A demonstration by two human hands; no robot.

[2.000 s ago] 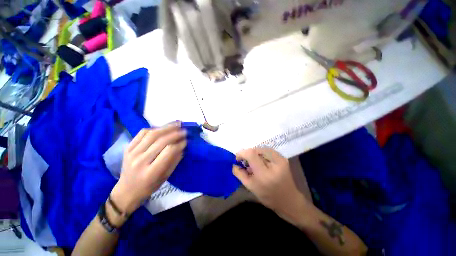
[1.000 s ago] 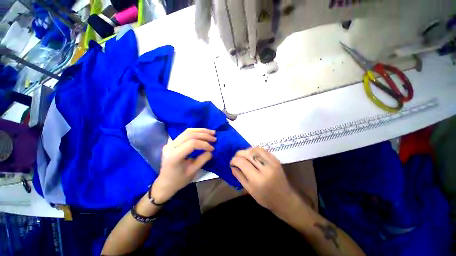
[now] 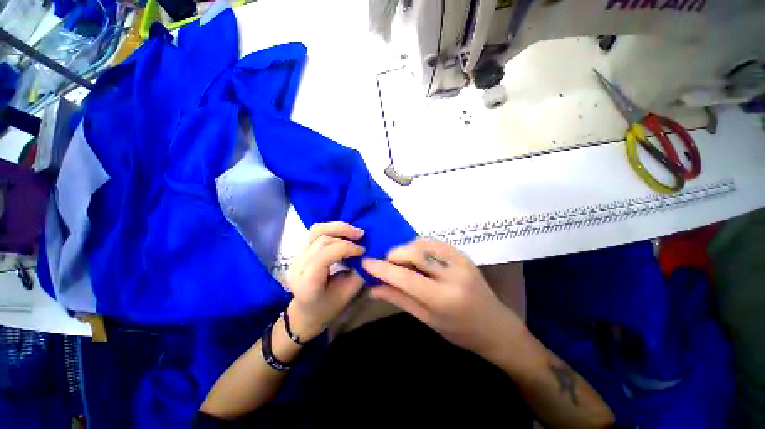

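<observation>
A bright blue garment (image 3: 184, 176) with pale grey-blue parts (image 3: 253, 197) lies on the white table, left of the sewing machine's needle area. A narrow blue part (image 3: 327, 167) of it runs down to the table's front edge. My left hand (image 3: 323, 266) and my right hand (image 3: 440, 289) pinch its lower end between their fingertips, close together. The fingers hide the gripped edge. The off-white machine head (image 3: 554, 33) stands beyond, with no cloth under its presser foot (image 3: 449, 80).
Scissors with red and yellow handles (image 3: 658, 151) lie open-side up-left on the machine bed. A printed ruler scale (image 3: 579, 214) runs along the front edge. Blue cloth (image 3: 604, 327) hangs at the lower right, beside a red piece (image 3: 684, 251). A purple machine part (image 3: 18, 201) is far left.
The narrow blue part has been turned and its end drawn to the front edge. My hands have come closer together at that end. The camera view has shifted.
</observation>
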